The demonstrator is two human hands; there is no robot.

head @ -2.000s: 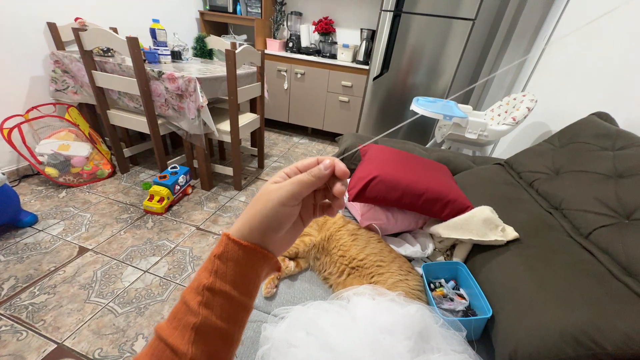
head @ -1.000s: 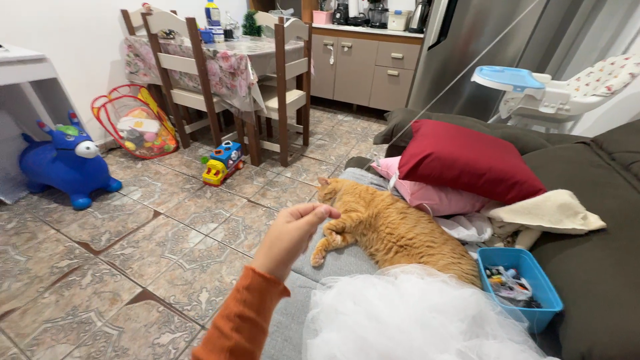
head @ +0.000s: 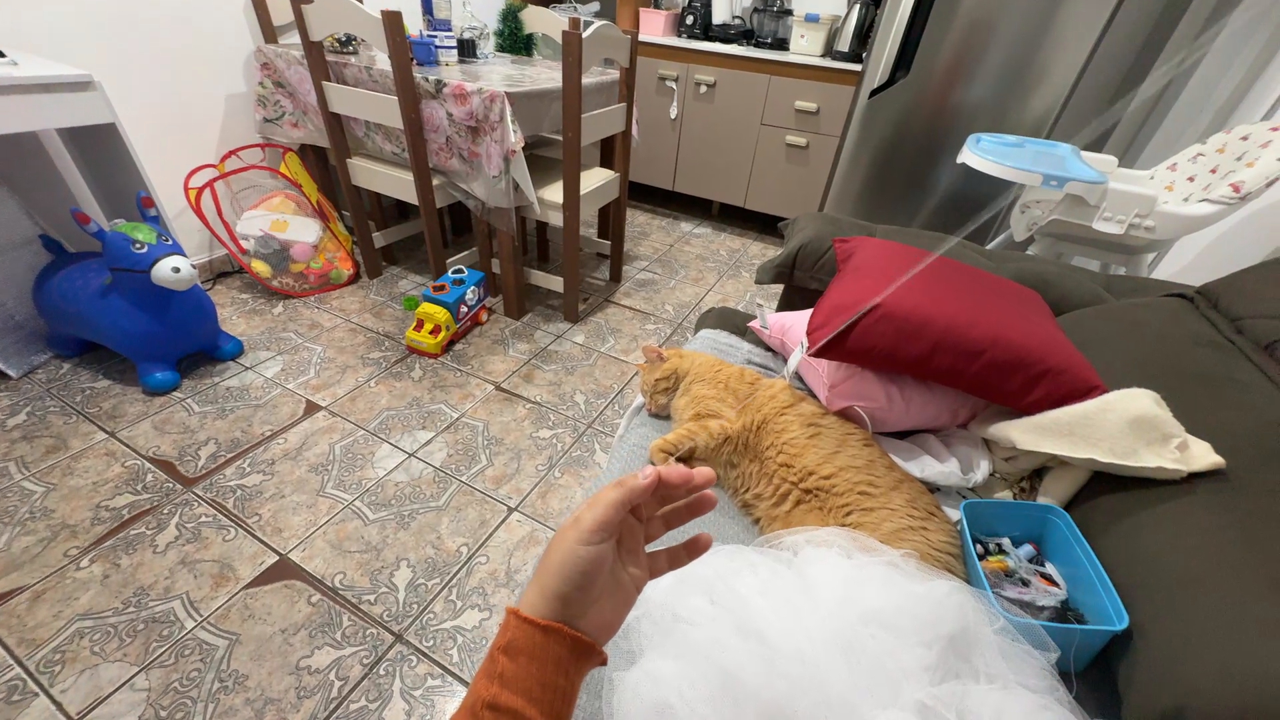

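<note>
My left hand (head: 625,545), in an orange sleeve, is raised at the lower centre. Its thumb and index fingertip meet on what looks like a fine thread; the other fingers are apart. A pale thread (head: 905,278) slants across the red cushion toward the upper right, blurred there; its link to the fingertips is too faint to trace. Below and right of the hand lies a heap of white tulle (head: 810,635). An orange cat (head: 790,440) lies on its side just beyond the fingers. A blue plastic box (head: 1085,600) with small sewing-like items sits right of the tulle. My right hand is out of view.
Red (head: 950,325) and pink cushions (head: 880,395) and a cream cloth (head: 1110,435) lie on the dark sofa (head: 1190,560). A high chair (head: 1120,200) stands behind. Across the tiled floor are a toy truck (head: 447,310), blue bouncy animal (head: 135,290), toy basket (head: 285,230) and dining table (head: 480,130).
My left hand has moved lower, nearer the tulle, and its lower fingers have spread. The thread ran plainly from its fingertips to the upper right in the oldest frame. The view has swung left and down.
</note>
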